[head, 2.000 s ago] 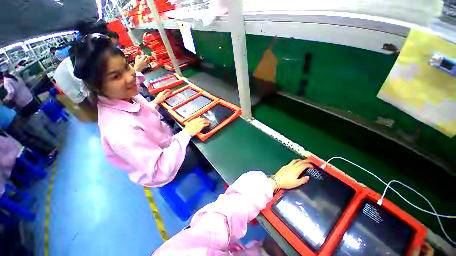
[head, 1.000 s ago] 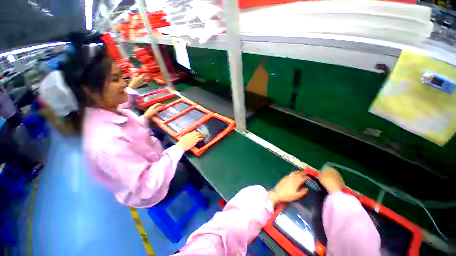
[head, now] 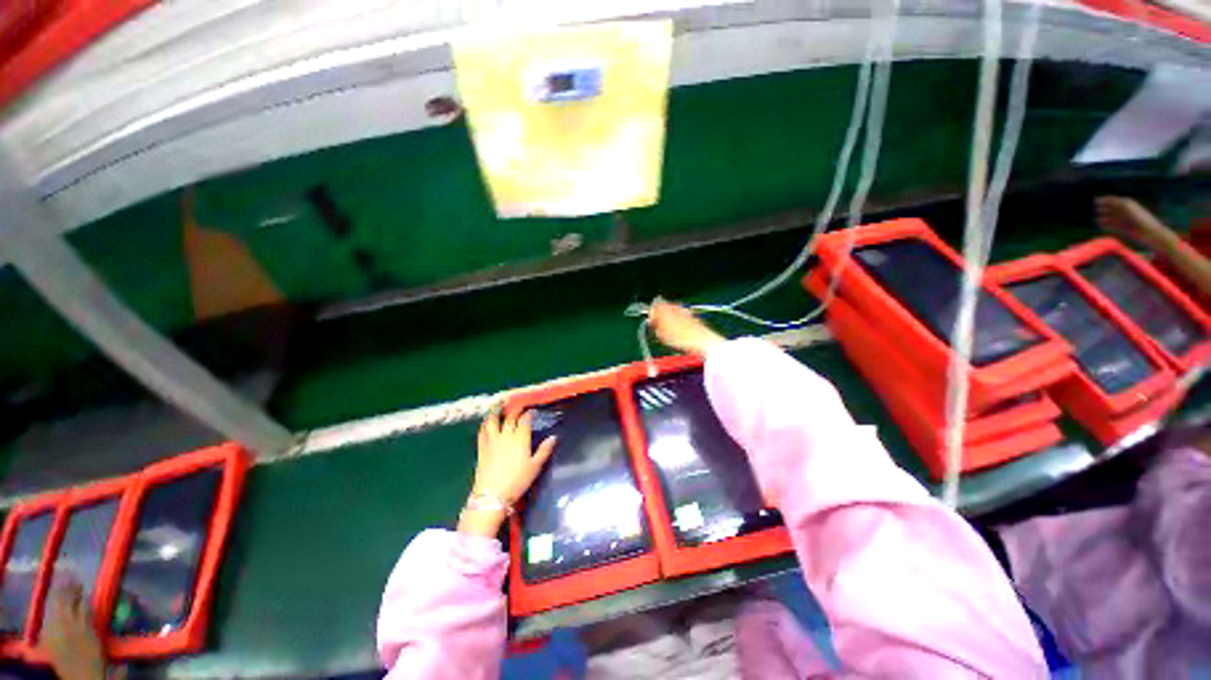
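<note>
Two tablets lie side by side in red-orange foam trays on the green bench. My left hand [head: 505, 462] rests, fingers spread, on the left tray edge and upper left corner of the left tablet [head: 587, 492]. No cable shows at that tablet's top edge. The right tablet [head: 693, 458] has a white cable [head: 647, 348] at its top edge, and my right sleeve covers part of it. My right hand [head: 680, 328] is beyond the trays' back edge, fingers closed on a thin white cable end [head: 636, 310]. Both screens show small white text and a bright corner square.
Stacked orange trays with tablets [head: 950, 348] stand to the right, behind hanging white cables [head: 973, 266]. More trays lie at far right, near another person's arm [head: 1155, 243]. At left, another person's hand [head: 69, 631] touches trayed tablets [head: 166, 551]. A yellow sheet [head: 571, 153] hangs behind.
The view has swung right. My right hand has moved from the left tablet's top edge to behind the trays with a cable, which is off that tablet. My left hand has stayed at that tablet.
</note>
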